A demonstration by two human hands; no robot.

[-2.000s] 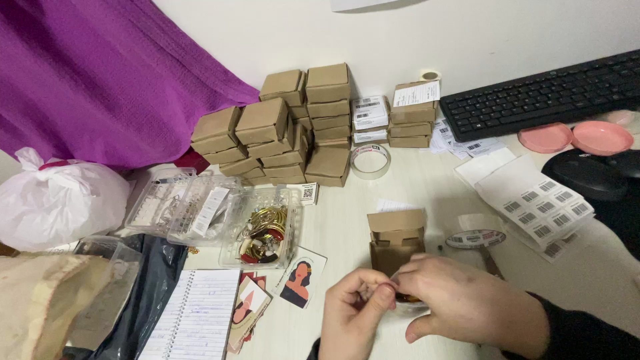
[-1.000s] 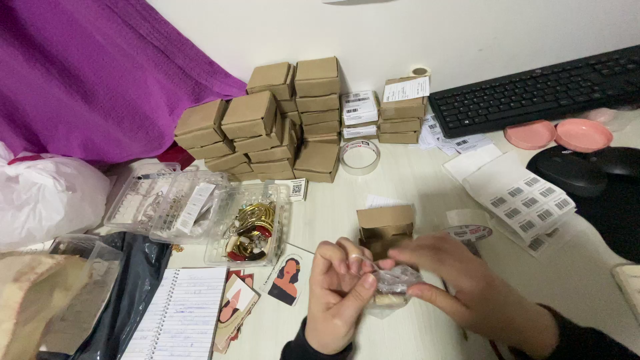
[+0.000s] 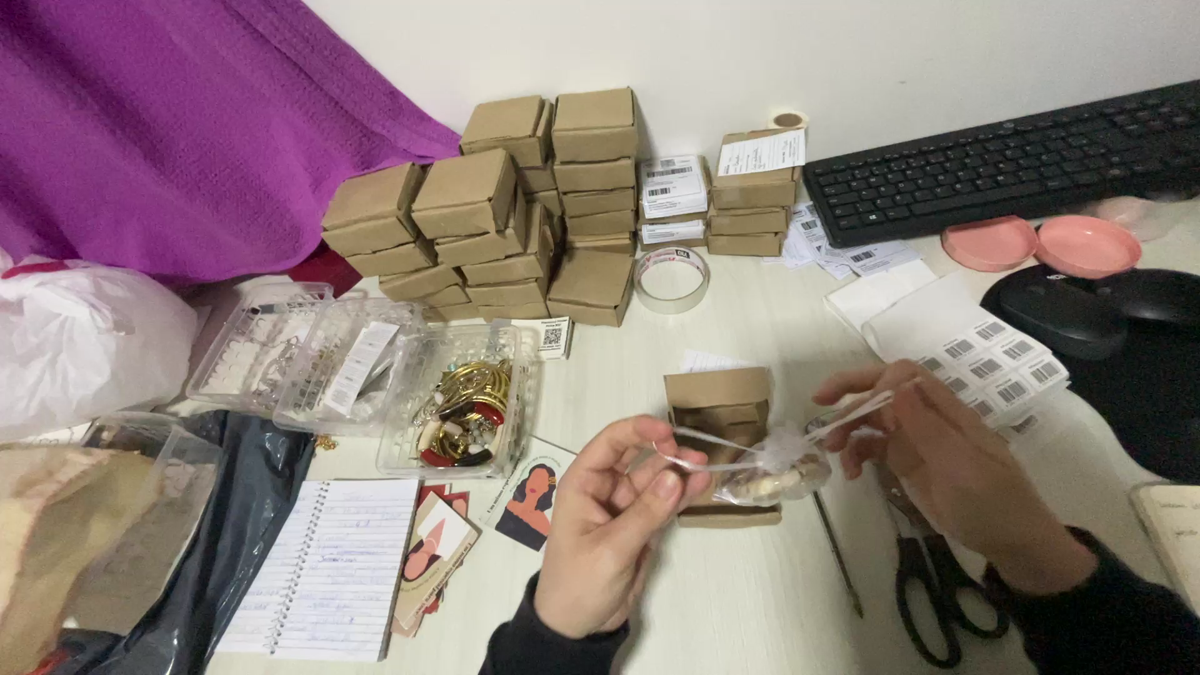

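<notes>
A small sheer drawstring pouch (image 3: 783, 464) with pale items inside hangs between my hands, its ribbons pulled out to both sides. My left hand (image 3: 623, 516) pinches the ribbon loop on the left. The ribbons on the right are gripped in the fingers of my right hand (image 3: 937, 459), which is slightly blurred. Below and behind the pouch, an open cardboard box (image 3: 717, 389) stands with its lid flap raised; the pouch hides part of its inside. Black-handled scissors (image 3: 923, 600) and a thin pointed tool (image 3: 837, 553) lie under and beside my right hand.
Stacked cardboard boxes (image 3: 464, 197) and a tape roll (image 3: 671, 279) stand at the back. Leftward are a clear tray of bangles (image 3: 459, 412), a spiral notebook (image 3: 323, 562) and illustrated cards (image 3: 436, 558). A barcode label sheet (image 3: 994, 361), keyboard (image 3: 994, 159) and mouse (image 3: 1057, 309) lie right.
My hands, close together around the pouch before, have moved apart with its ribbons stretched between them. The pouch now hangs over the box.
</notes>
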